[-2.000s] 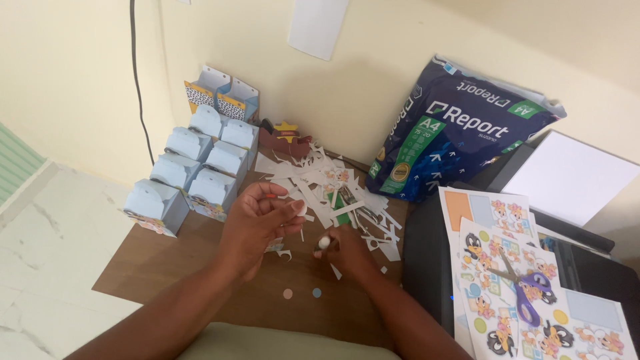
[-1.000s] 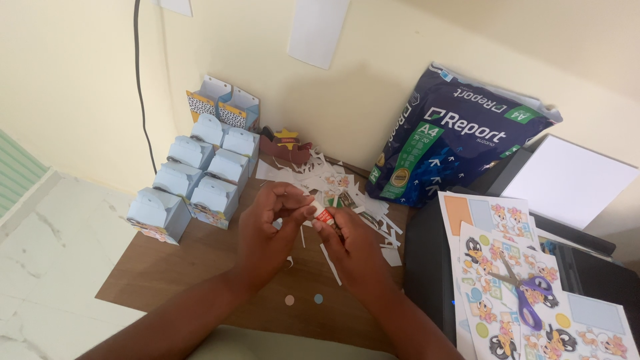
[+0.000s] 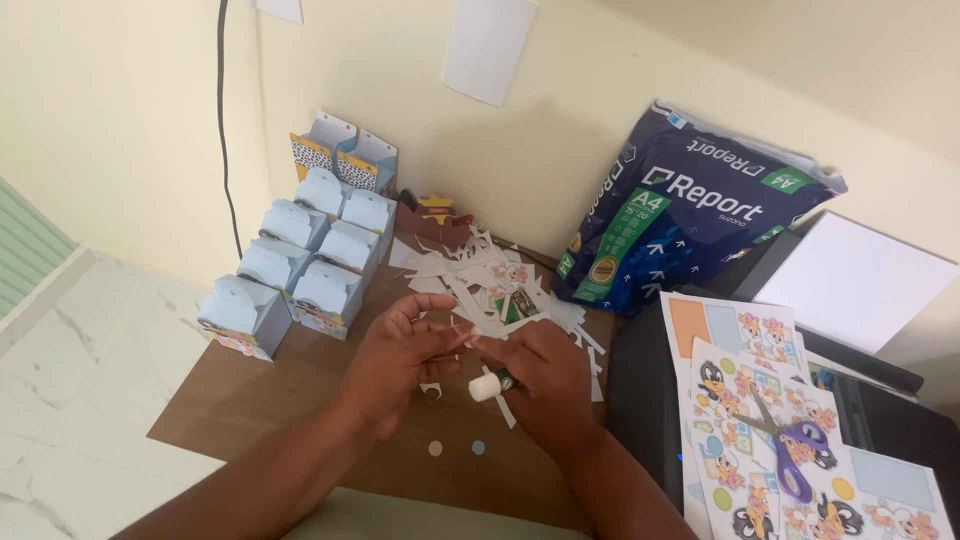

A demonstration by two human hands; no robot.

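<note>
My left hand point(image 3: 409, 349) pinches a small pale piece, apparently paper point(image 3: 474, 335), between thumb and index finger. The thumb and forefinger of my right hand point(image 3: 544, 375) meet it at the same piece. A glue stick point(image 3: 487, 385) with a white end is held in the curled fingers of my right hand, its end pointing left. Below the hands, a pinkish paper disc point(image 3: 435, 448) and a blue paper disc point(image 3: 478, 448) lie on the brown table point(image 3: 360, 457). White paper scraps point(image 3: 465, 277) are heaped just beyond the hands.
Light blue paper boxes point(image 3: 330, 289) stand in rows at the left. A blue paper-ream package point(image 3: 675, 217) leans against the wall. At right, purple-handled scissors point(image 3: 796, 457) lie on printed cartoon sheets point(image 3: 720, 420) over a black printer point(image 3: 641, 405). A maroon and yellow item point(image 3: 435, 217) sits behind the scraps.
A second ago both hands were together around the glue stick; now it sits in the right hand's curled fingers while the fingertips of both hands meet at the small piece.
</note>
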